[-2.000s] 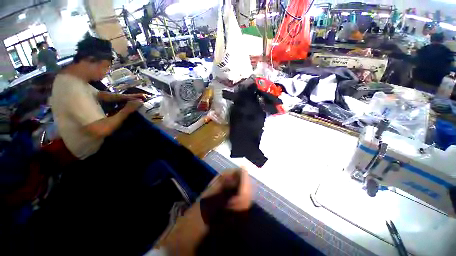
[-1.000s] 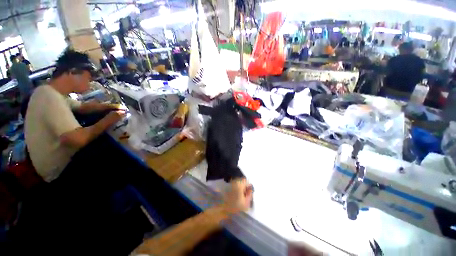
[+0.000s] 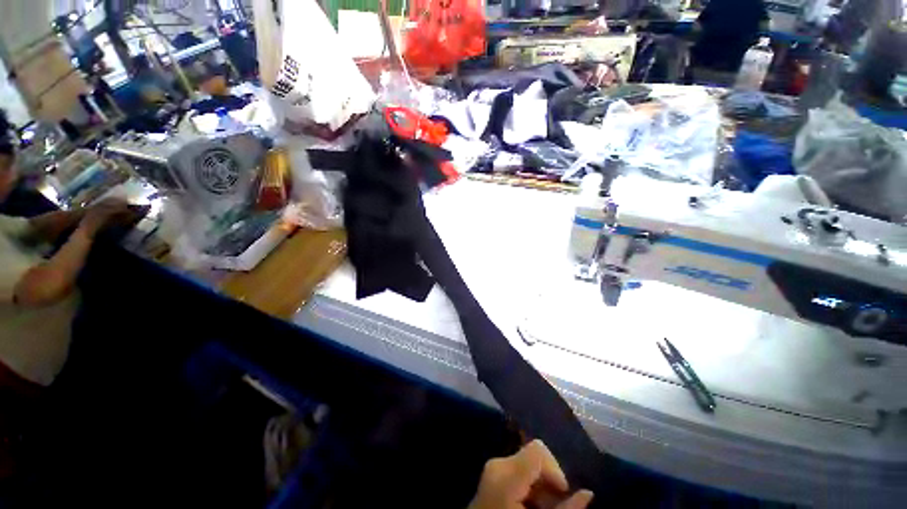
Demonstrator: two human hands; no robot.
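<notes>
A long black fabric strip [image 3: 497,356] stretches from the bundle of black pieces [image 3: 380,224] across the white table to its front edge. My left hand [image 3: 527,479], bare and cut off by the bottom edge, pinches the strip near its lower end. The bundle lies at the table's left part beside orange-red plastic [image 3: 416,127]. The white lockstitch sewing machine [image 3: 696,249] with a blue stripe stands at the right, its presser foot area [image 3: 605,273] without visible fabric. Green-black thread snips [image 3: 686,374] lie in front of the machine head. My right hand is not in view.
A ruler strip [image 3: 398,343] runs along the table's near edge. A thin rod [image 3: 617,366] lies by the snips. Clear plastic bags [image 3: 664,139] and black and white fabric [image 3: 527,119] are piled behind. A person's arm [image 3: 60,268] and another machine [image 3: 204,164] are at left.
The view has turned right and down. My left hand has moved from the bundle toward the lower right, and a long black strip now extends from the bundle to it.
</notes>
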